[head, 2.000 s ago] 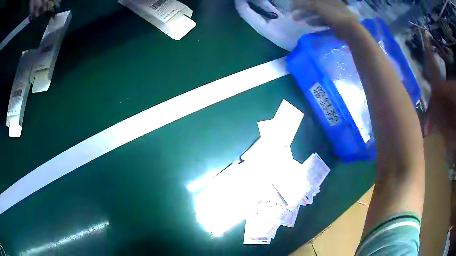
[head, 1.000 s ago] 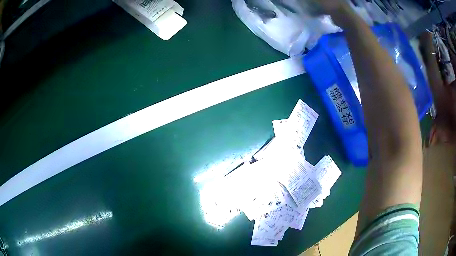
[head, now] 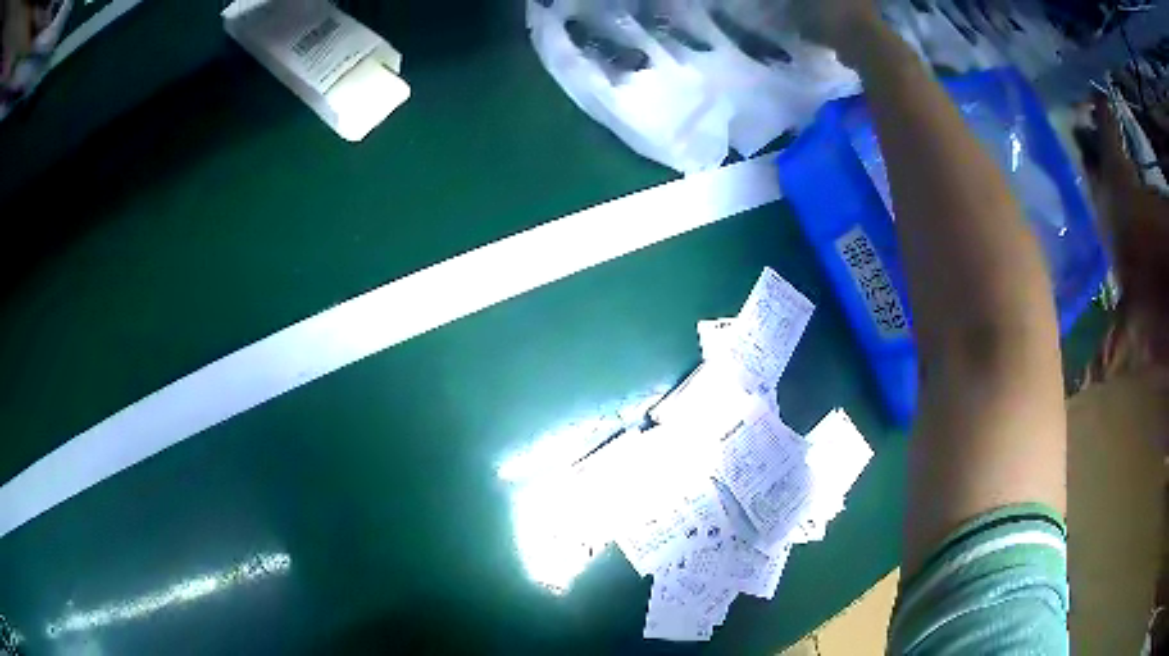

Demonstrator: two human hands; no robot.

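Note:
My left forearm, in a green striped sleeve, crosses the right side of the picture over a blue tray (head: pixel 865 288) holding clear, shiny bags. My left hand (head: pixel 820 16) is blurred and cut off at the top edge, by milky-white bagged products (head: pixel 686 109) with dark coils inside. Whether it grips one cannot be told. A blurred hand-like shape shows in shadow at the right edge, beyond the tray; whether it is my right hand, and what it holds, cannot be told.
A fanned pile of printed leaflets (head: pixel 769 474) lies left of the tray, glaring. A white strip (head: pixel 423 285) crosses the green surface. A printed white box (head: pixel 314 58) lies at the upper left. Brown cardboard (head: pixel 865 622) shows below the surface's edge.
The white box and bagged products have shifted left, and more dark coils show. Two boxes seen earlier at far left are gone from view. My left arm still reaches over the tray.

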